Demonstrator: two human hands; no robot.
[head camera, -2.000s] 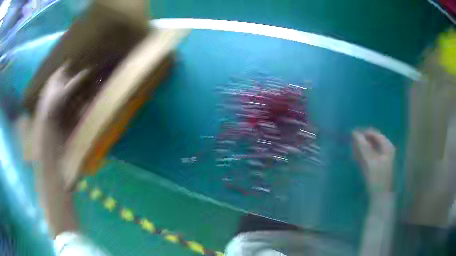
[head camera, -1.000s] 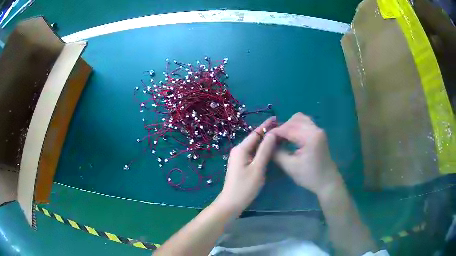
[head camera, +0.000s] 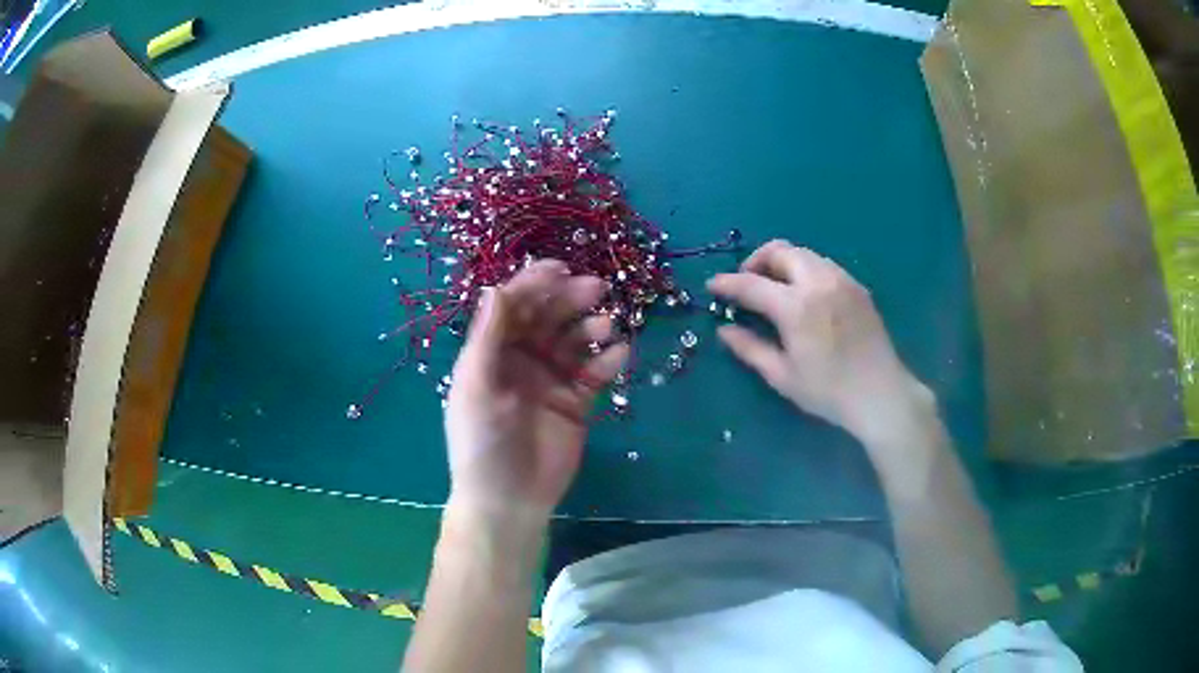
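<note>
A tangled pile of red wire leads (head camera: 539, 217) with tiny silver-white end pieces lies on the green mat. My left hand (head camera: 526, 381) is over the pile's lower edge, slightly blurred, palm partly showing, fingers curled and apart; it covers some leads, and I see nothing clearly gripped. My right hand (head camera: 822, 329) is right of the pile, thumb and fingers apart, with small end pieces (head camera: 723, 310) beside its fingertips. A dark lead (head camera: 704, 247) sticks out from the pile's right side.
An open brown carton (head camera: 145, 276) stands at the left. A second carton (head camera: 1052, 250) with yellow tape (head camera: 1157, 171) is at the right. A small yellow cylinder (head camera: 174, 38) lies beyond the white strip (head camera: 526, 19). Black-and-yellow tape (head camera: 270, 579) runs near me.
My hands, together right of the pile a second ago, are now apart. My left hand has moved left over the pile's lower edge. Earlier it was in the left carton.
</note>
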